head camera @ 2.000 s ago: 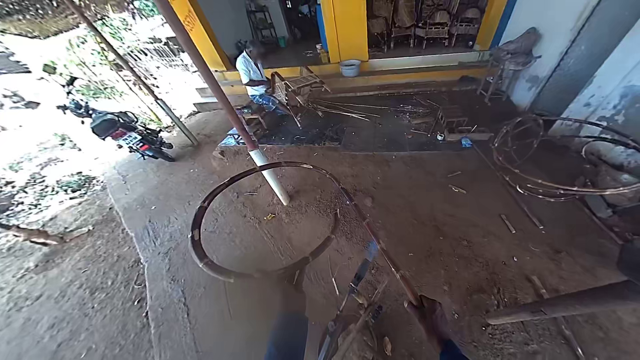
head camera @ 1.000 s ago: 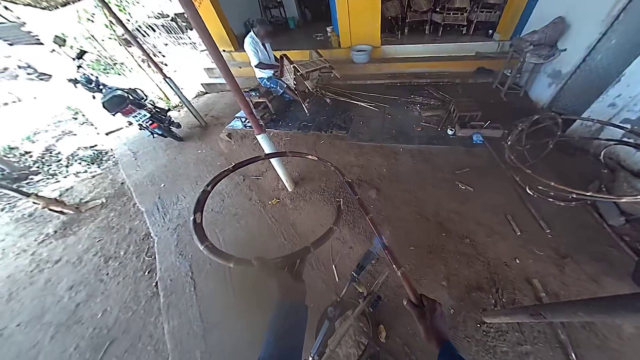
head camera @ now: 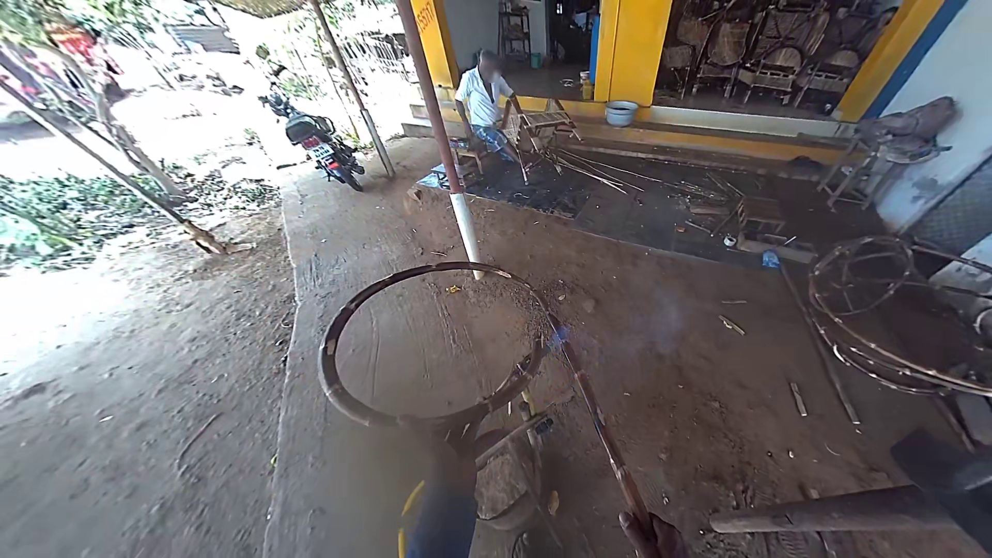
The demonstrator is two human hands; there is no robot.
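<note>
A long cane pole [head camera: 595, 407] is bent into a large loop, with its straight end running toward me. My right hand [head camera: 653, 535] is closed around that straight end at the bottom edge. My left hand [head camera: 452, 434], blurred, is at the near side of the loop; its fingers seem closed on the cane. A small bluish flame [head camera: 559, 335] touches the pole where the loop meets the straight part, and faint smoke drifts right of it. Beneath stands a wooden block [head camera: 508, 482] with a burner-like metal piece [head camera: 544, 425] beside it.
A person [head camera: 486, 101] sits ahead with a cane chair [head camera: 546, 124]. A brown and white post [head camera: 463, 225] stands beyond the loop. Cane hoops [head camera: 891, 325] lie at right, near a thick pole [head camera: 829, 511]. A motorcycle [head camera: 322, 143] is parked at back left.
The cane loop's near end has shifted toward the straight part, narrowing the gap between them. My right hand has moved lower in the view, which has also shifted somewhat.
</note>
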